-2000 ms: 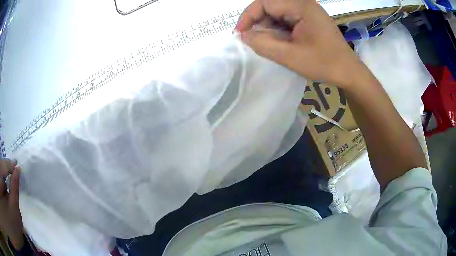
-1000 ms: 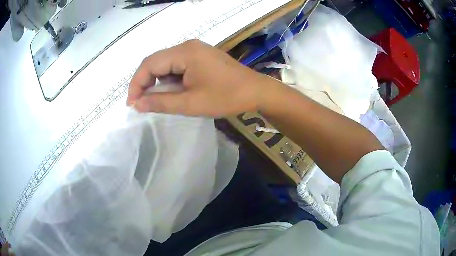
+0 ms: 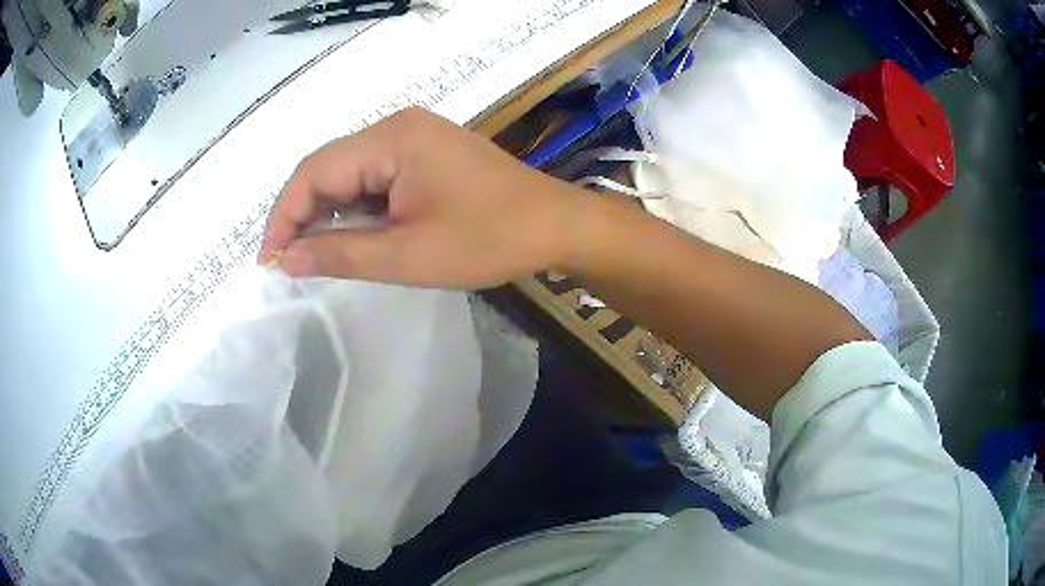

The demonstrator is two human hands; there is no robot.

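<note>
A sheer white fabric [image 3: 390,389] hangs from my right hand over the front edge of the white table and down over my dark lap. My right hand [image 3: 401,206] pinches the fabric's upper edge between thumb and fingertips, just at the printed ruler strip [image 3: 160,326]. A denser white line runs down the cloth below the pinch. The rest of the fabric spreads in folds to the lower left and out of the picture. My left hand is not in view.
The sewing machine's needle area [image 3: 115,101] is at the upper left. Black thread snips [image 3: 344,14] lie at the top. A cardboard box [image 3: 619,349] and a pile of white cloth pieces [image 3: 745,137] are right of my lap. A red stool [image 3: 905,143] stands farther right.
The view has swung to the left, bringing the machine into the picture. My right hand still pinches the fabric edge. My left hand, earlier at the left rim, is out of the picture.
</note>
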